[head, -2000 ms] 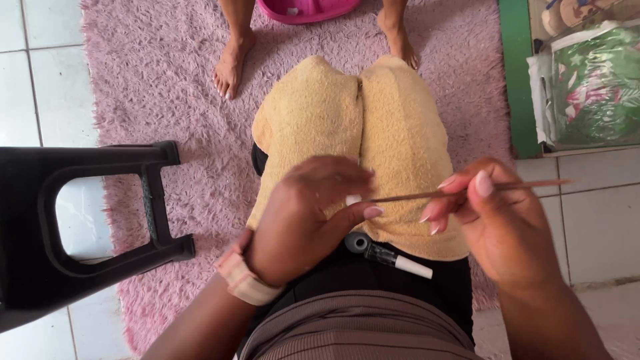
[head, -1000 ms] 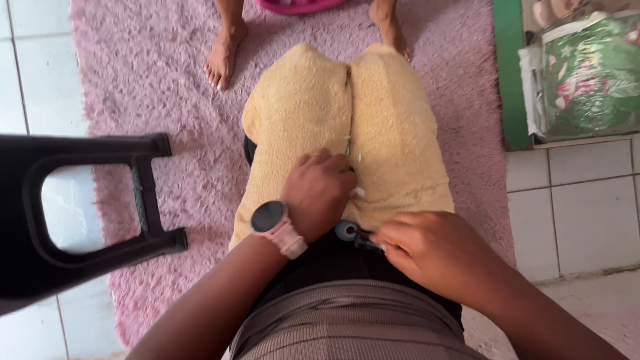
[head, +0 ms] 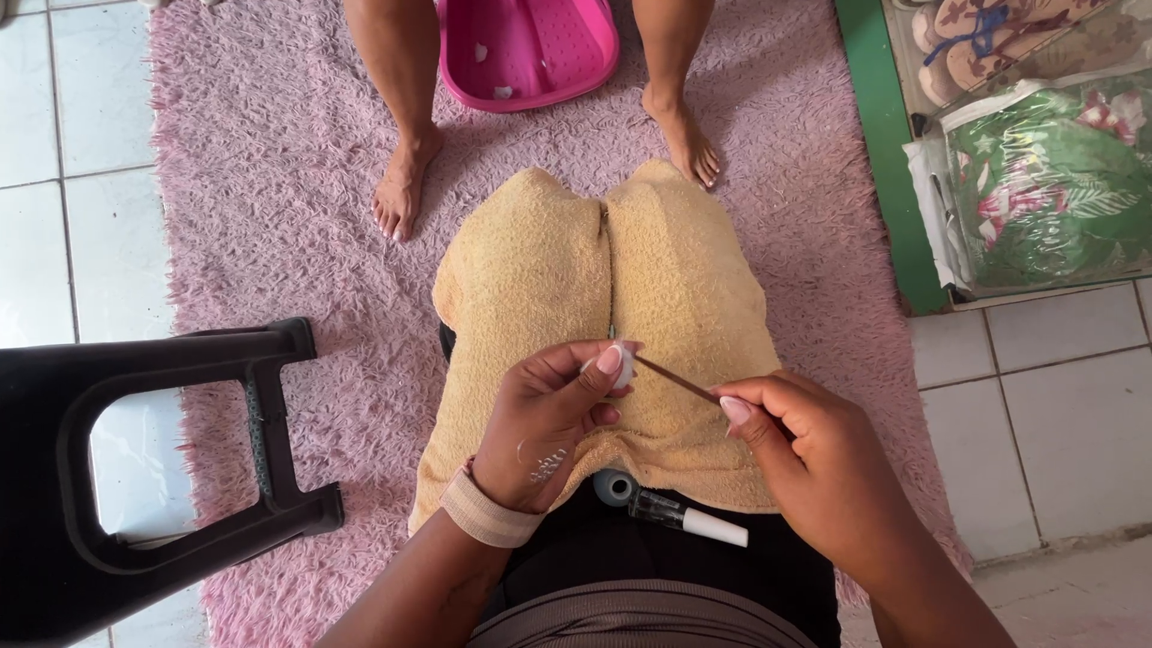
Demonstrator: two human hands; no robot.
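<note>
Above the yellow towel (head: pixel 540 261) on my lap, my left hand (head: pixel 549 414) pinches a small white piece of cotton (head: pixel 623 364) between thumb and fingers. A thin brown wooden stick (head: pixel 675 378) is held by its other end in my right hand (head: pixel 801 441), its tip touching the cotton. White marks show on the back of my left hand, near the watch strap (head: pixel 490 511). Below the towel's edge, between my thighs, lie a grey-blue open-mouthed bottle (head: pixel 616 487) and a clear nail polish bottle with a white cap (head: pixel 688 520).
Another person's bare feet (head: pixel 402 184) rest on the pink shag rug (head: pixel 297 225), either side of a pink plastic basin (head: pixel 531 54) holding white scraps. A black plastic stool (head: pixel 180 360) stands at left. A green-edged case (head: pixel 886 153) with plastic-wrapped fabric (head: pixel 1044 189) is at right.
My right hand has come up from beside the bottles, and the stick now shows in it. My left hand has turned and lifted from the towel. The view has shifted to show more of the basin.
</note>
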